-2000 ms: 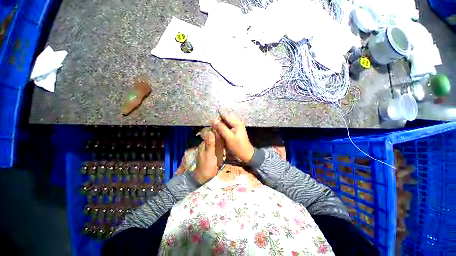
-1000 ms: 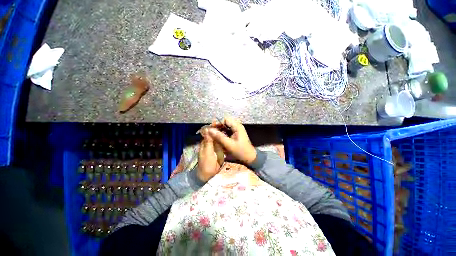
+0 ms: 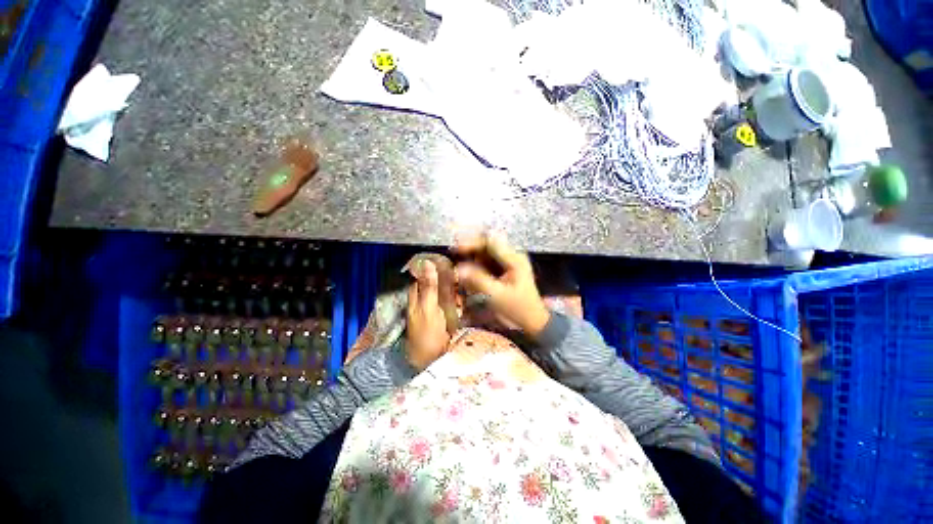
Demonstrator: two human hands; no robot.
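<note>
My left hand (image 3: pixel 428 325) holds an orange-brown workpiece (image 3: pixel 448 289) upright above the lap, just below the bench edge. My right hand (image 3: pixel 508 291) is close beside it on the right, its fingers raised and blurred near the edge. Whether it holds a tool or cord cannot be made out. Another orange-brown piece (image 3: pixel 287 182) with a green spot lies on the bench at left. A yellow disc (image 3: pixel 384 60) and a dark disc (image 3: pixel 396 81) lie on a white sheet (image 3: pixel 358 74).
A cord hank (image 3: pixel 655 164) lies on the speckled bench (image 3: pixel 205 123). White tubs (image 3: pixel 793 102) and a green round object (image 3: pixel 886 186) stand right. A crumpled wipe (image 3: pixel 97 111) lies left. Blue crates flank the lap: rows of pieces left (image 3: pixel 131 389), loose pieces right (image 3: pixel 788 389).
My right hand has moved apart from my left, towards the right, with its fingers lifted. My left hand still holds the workpiece. The view has shifted slightly.
</note>
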